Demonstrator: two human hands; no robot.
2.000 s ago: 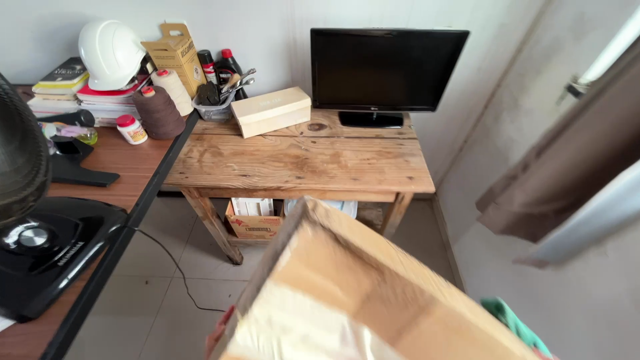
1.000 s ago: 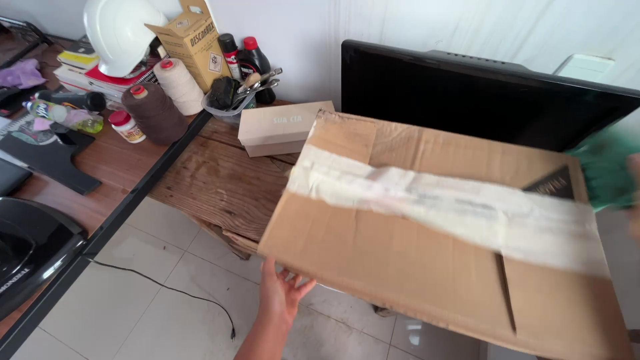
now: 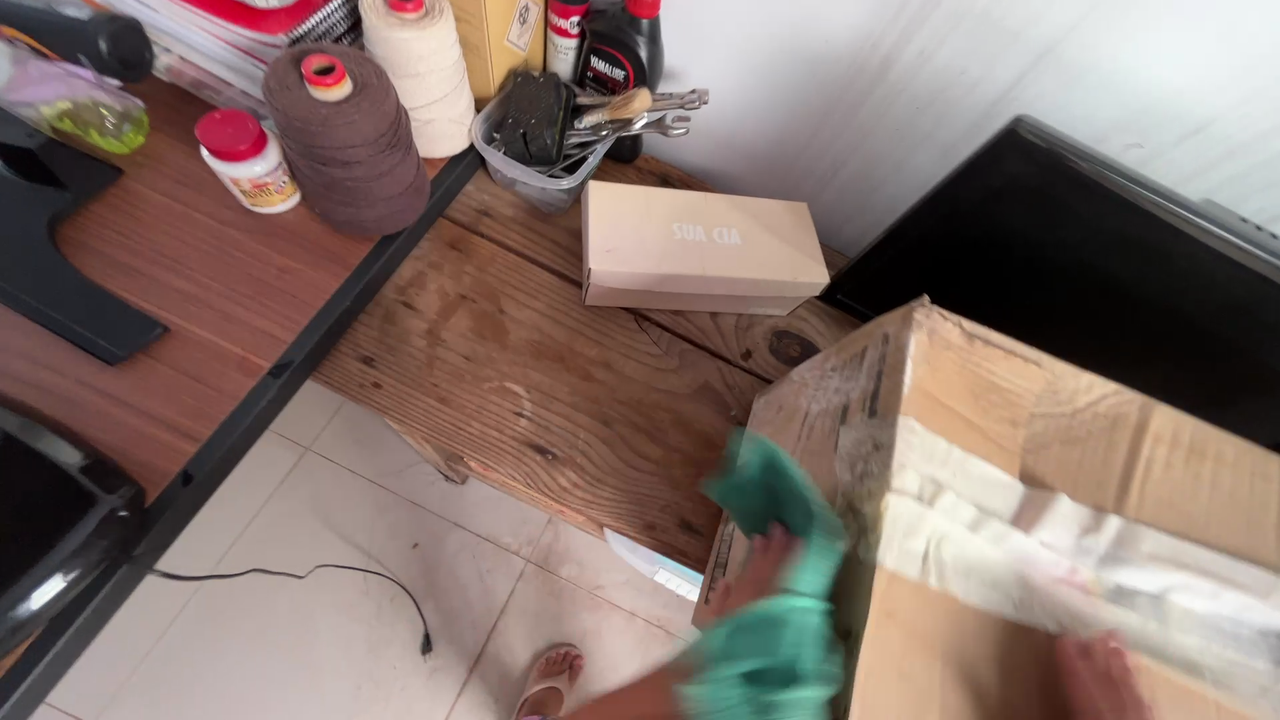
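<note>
A large taped cardboard box [image 3: 950, 620] fills the lower right, tilted at the edge of a wooden table. My left hand [image 3: 765, 565], blurred, is at the box's left side with a green cloth [image 3: 785, 500] bunched about its fingers and wrist. The cloth lies against the cardboard. At the bottom, my right hand [image 3: 1100, 675] touches the box's broad taped face; only its blurred fingers show, and their grip is unclear. Behind the box stands a black monitor [image 3: 1090, 270]. A smaller tan carton [image 3: 705, 245] sits on the wooden table [image 3: 520, 390], left of the monitor.
A plastic tub [image 3: 540, 180] of wrenches and a brush stands by dark bottles near the wall. Thread cones [image 3: 345, 150] and a red-capped jar [image 3: 250, 165] stand on the left desk [image 3: 220, 290]. A black cable [image 3: 330, 568] lies on the tiled floor near a sandalled foot [image 3: 553, 675].
The box has tilted so its left side shows. The green cloth, at the box's right end a second ago, is now at its left side. The view has shifted closer to the table.
</note>
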